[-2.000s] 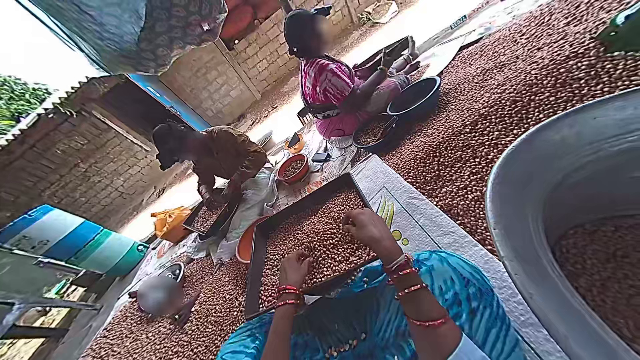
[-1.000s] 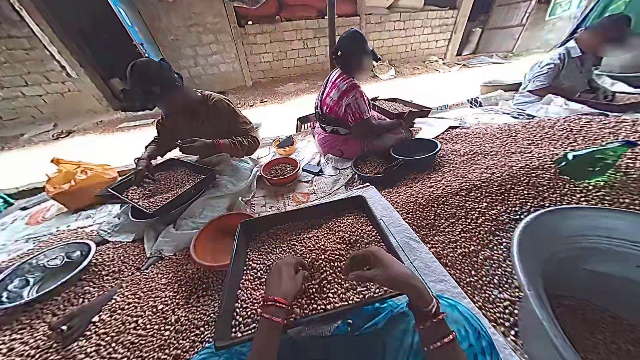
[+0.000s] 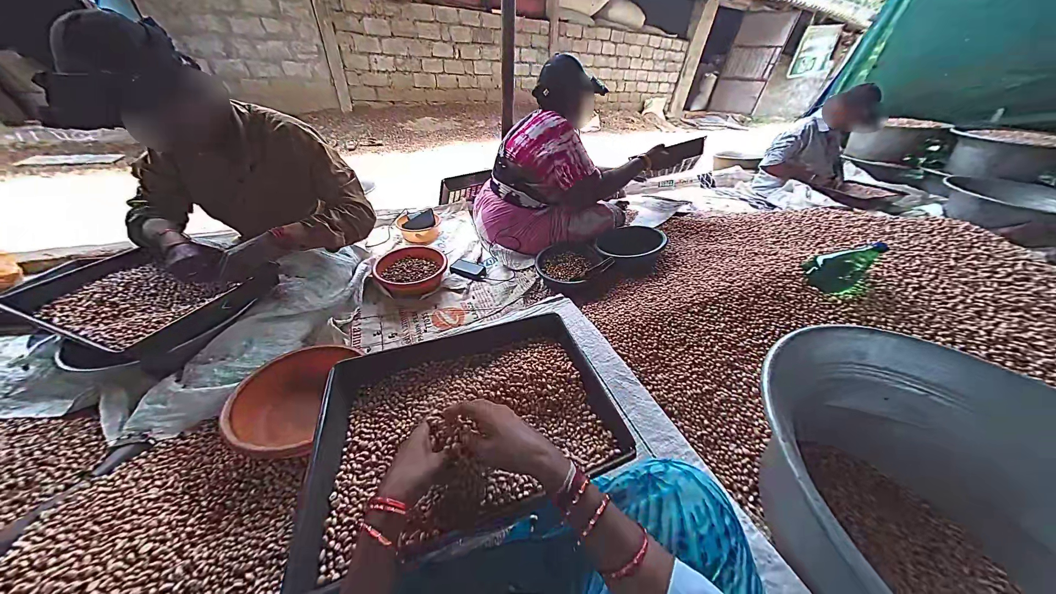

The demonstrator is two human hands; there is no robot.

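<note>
A black rectangular tray [image 3: 610,388] of brown nuts or seeds [image 3: 528,379] lies in front of me, tilted in view, over my blue patterned garment. Above the tray's middle, my left hand [image 3: 417,462] and my right hand [image 3: 503,437] are cupped together around a heap of the nuts, fingers curled, with some nuts between them. Red bangles circle both wrists. An orange bowl [image 3: 285,404] with nothing visible in it touches or nearly touches the tray's left side. A large metal tub [image 3: 874,388], partly filled with nuts, stands at the right.
Loose nuts [image 3: 932,272] spread widely, with a green plastic bottle [image 3: 846,268] on them. Nearby sit a red bowl of nuts [image 3: 410,272] and a black basin [image 3: 631,247]. Several persons sit around, one at the left with a nut tray [image 3: 140,305]. A brick wall [image 3: 429,58] stands behind.
My hands have come together and now hold nuts between them; earlier they were apart over the tray. The person in pink has raised a tray. The view has swung and levelled.
</note>
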